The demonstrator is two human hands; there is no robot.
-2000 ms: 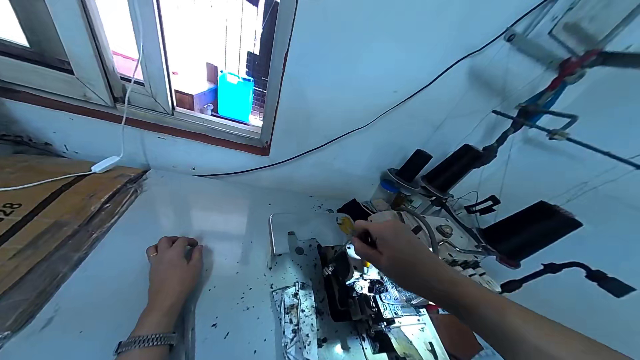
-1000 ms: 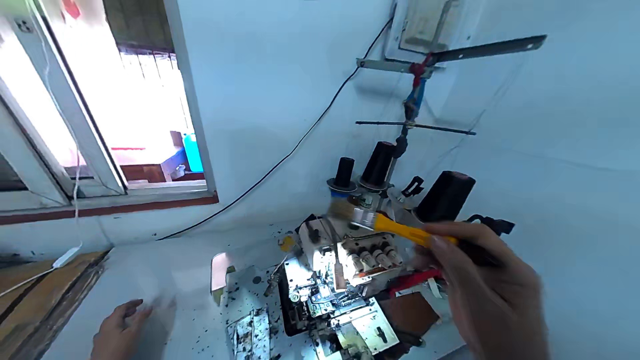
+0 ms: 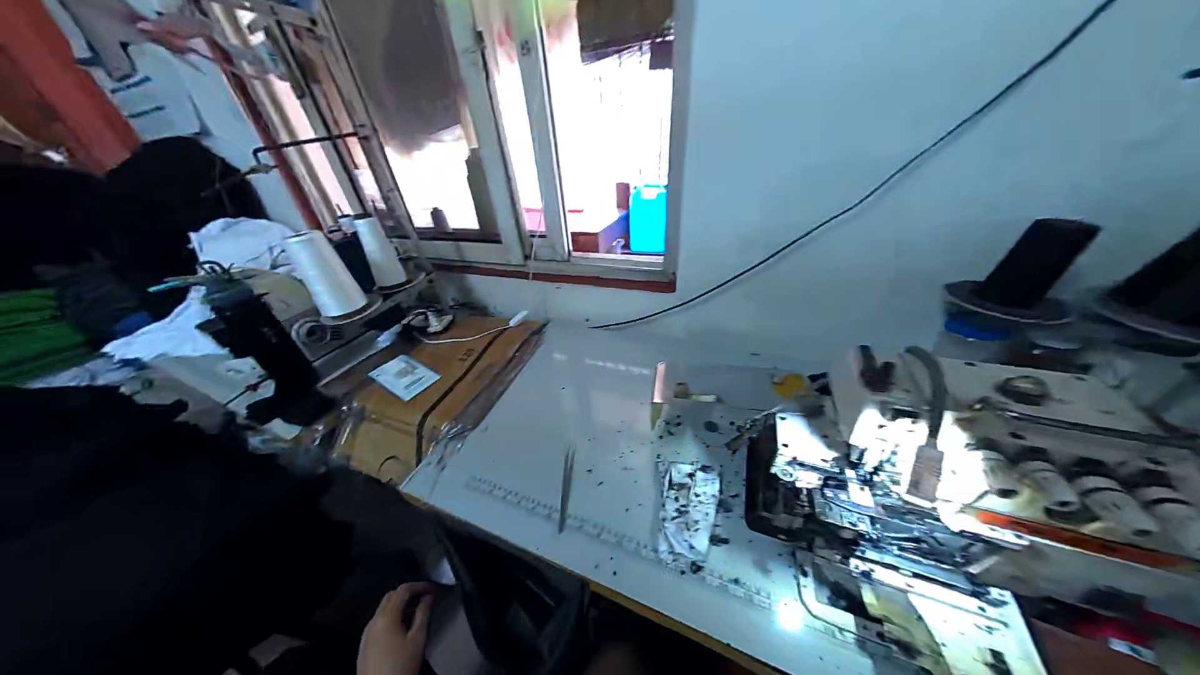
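My left hand (image 3: 398,630) is low in the view, below the front edge of the white table (image 3: 600,412), its fingers curled beside dark cloth; whether it grips anything is unclear. My right hand is out of view. At the right of the table stands an overlock sewing machine (image 3: 872,506) with its covers open and a light on its metal parts. Left of it lies a stained white cloth (image 3: 689,511) among dark lint. Metal tweezers (image 3: 566,489) rest across a printed ruler scale on the tabletop.
A cardboard sheet (image 3: 459,370) with a small white packet (image 3: 404,376) adjoins the table on the left. Beyond it stands another sewing machine with white thread cones (image 3: 325,274). Black thread cones (image 3: 1039,262) stand behind the open machine. A person in dark clothing is at far left.
The view has swung left. My right hand, which held a yellow-handled brush above the machine, has left the view. My left hand has moved from the tabletop to below its front edge.
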